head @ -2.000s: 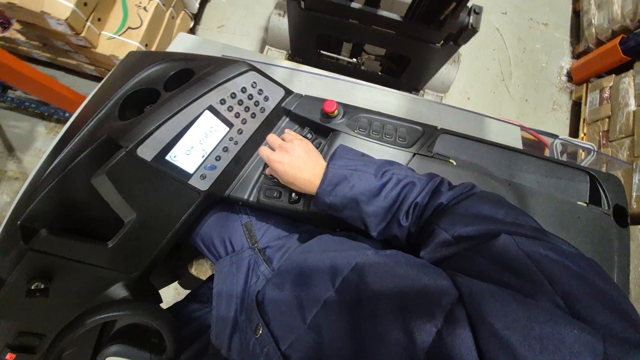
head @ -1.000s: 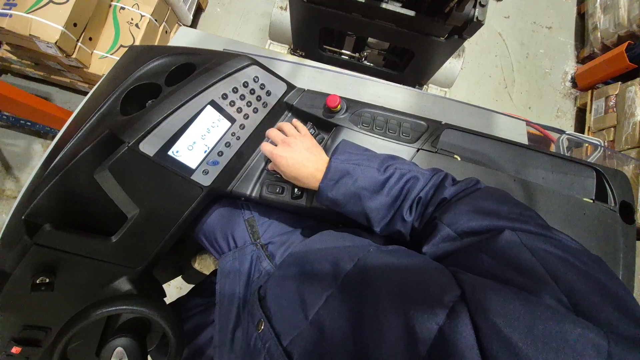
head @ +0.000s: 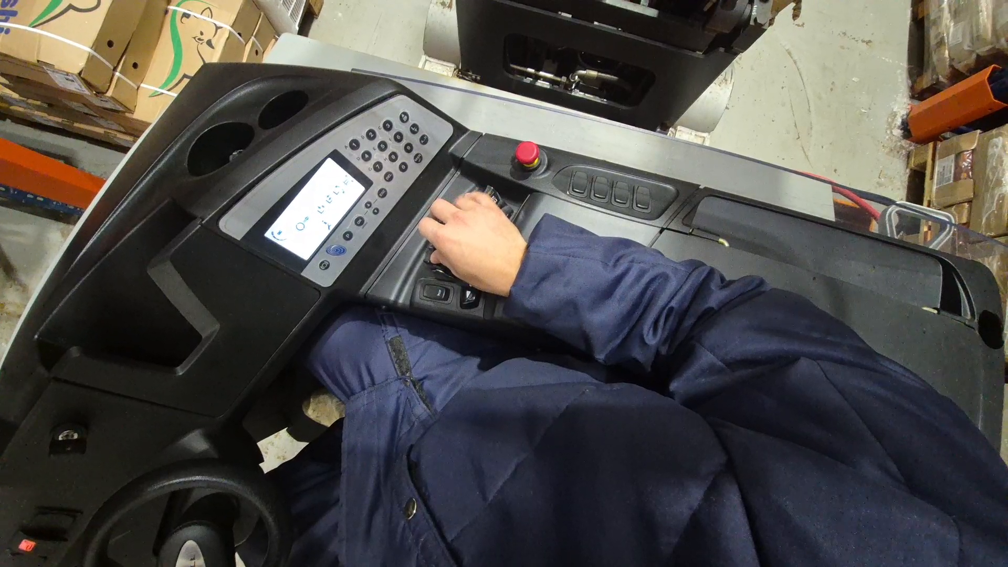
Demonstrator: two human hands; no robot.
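Note:
My right hand (head: 476, 242), in a dark blue sleeve, rests over the control levers (head: 492, 194) on the black console; the palm and fingers hide most of them. Below the hand are small rocker switches (head: 436, 292). Left of it is a grey panel with a lit display (head: 316, 209) and a round-button keypad (head: 387, 146). A red emergency stop button (head: 528, 154) stands above the hand, beside a row of switches (head: 609, 193). At the lower left is a black steering wheel (head: 189, 472). My left hand is not in view.
Beyond the console stands the truck's black mast carriage (head: 591, 63) on a grey floor. Strapped cardboard boxes (head: 102, 47) and an orange rack beam (head: 47, 167) are at the left. More wrapped goods (head: 965, 169) and an orange beam (head: 957, 102) are at the right.
My right hand stays on the levers. Outside the console, the mast carriage, the boxes and the rack beams have shifted somewhat in the view.

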